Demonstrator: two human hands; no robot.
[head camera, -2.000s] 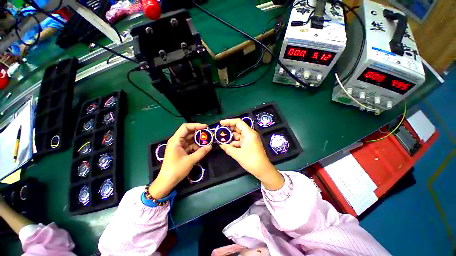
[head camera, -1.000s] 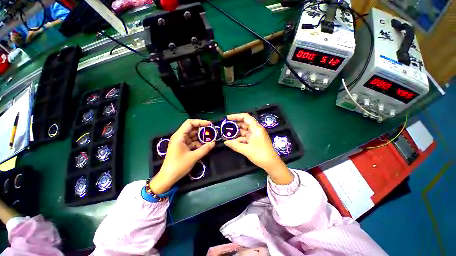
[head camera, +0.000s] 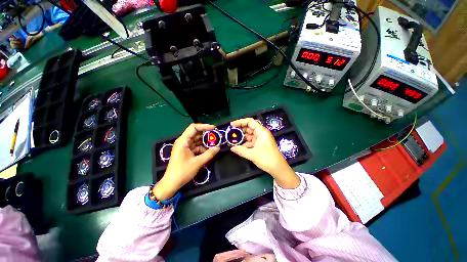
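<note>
My left hand (head camera: 188,156) holds a round watch module (head camera: 211,138) by its rim between thumb and fingers. Its face is dark with a red and yellow glowing mark. My right hand (head camera: 260,148) holds a second module (head camera: 234,136), with a silver rim and a smaller orange mark on its dark face. The two modules are side by side above the front black compartment tray (head camera: 234,170). The tray has bright rings in its left pockets and discs (head camera: 288,148) in its right pockets. My hands hide part of the tray. A blue band is on my left wrist.
A black upright fixture (head camera: 192,66) stands behind the tray. Two power supplies (head camera: 327,51) with red digits stand right rear, cables around them. A red bin (head camera: 391,176) with papers is at right. Left are a filled tray (head camera: 97,148), another tray (head camera: 56,100) and paper. A pink sleeve (head camera: 18,238) is lower left.
Both hands still hold the modules over the tray. The glowing marks on the faces have changed. The other person's pink sleeve at lower left has moved further in, and the bare forearm no longer shows.
</note>
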